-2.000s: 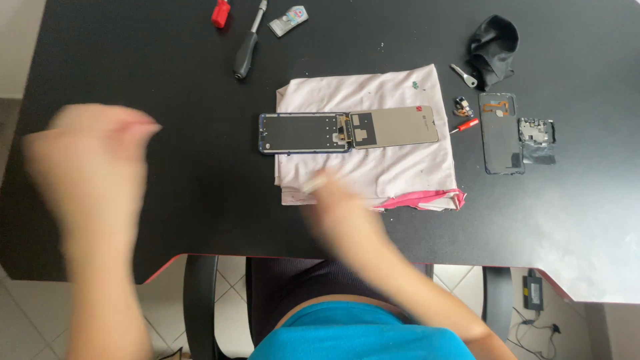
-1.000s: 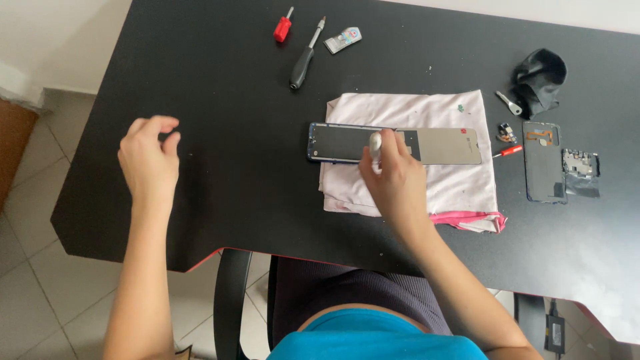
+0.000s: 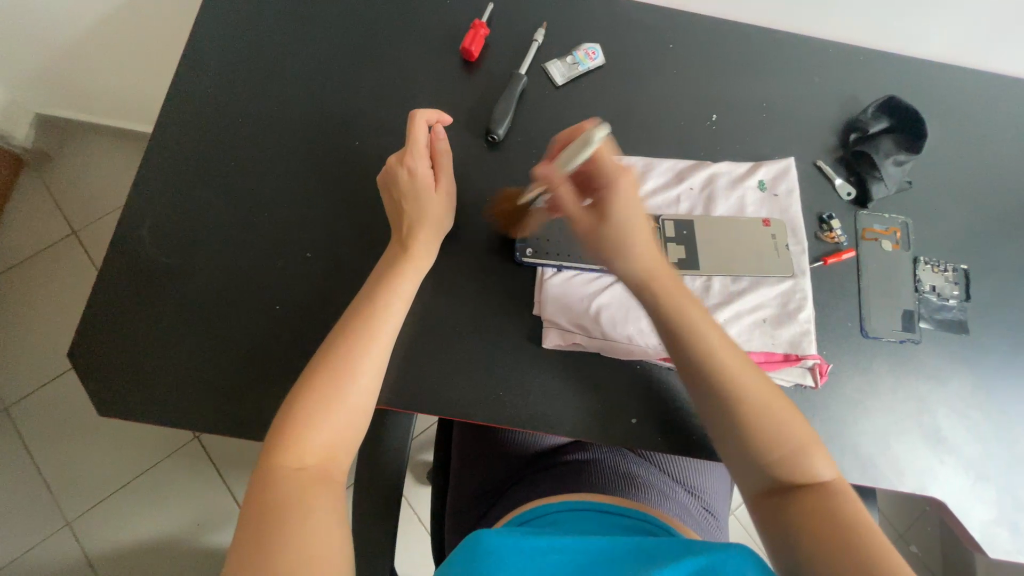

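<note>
My right hand (image 3: 596, 192) holds a brush (image 3: 580, 150) by its pale handle; the brown bristles, blurred, are at the left end of a phone frame (image 3: 552, 248). Joined to the frame's right side, a phone display panel (image 3: 736, 246) lies with its grey back up. Both rest on a folded pale pink cloth (image 3: 608, 316). My left hand (image 3: 420, 184) is left of the brush with its fingers curled in, and nothing can be seen in it. Part of the frame is hidden behind my right hand.
Beyond my hands lie a red screwdriver (image 3: 475, 40), a black-handled screwdriver (image 3: 508, 106) and a small silvery packet (image 3: 574, 64). Right of the cloth are a black cloth (image 3: 884, 144), a metal key-like tool (image 3: 836, 181), a small red screwdriver (image 3: 838, 257), a phone back cover (image 3: 886, 280) and a circuit part (image 3: 942, 280).
My left hand has moved right, closer to the cloth. My right hand has moved from over the phone frame toward its left end, where the brush's bristles now show. The view has shifted.
</note>
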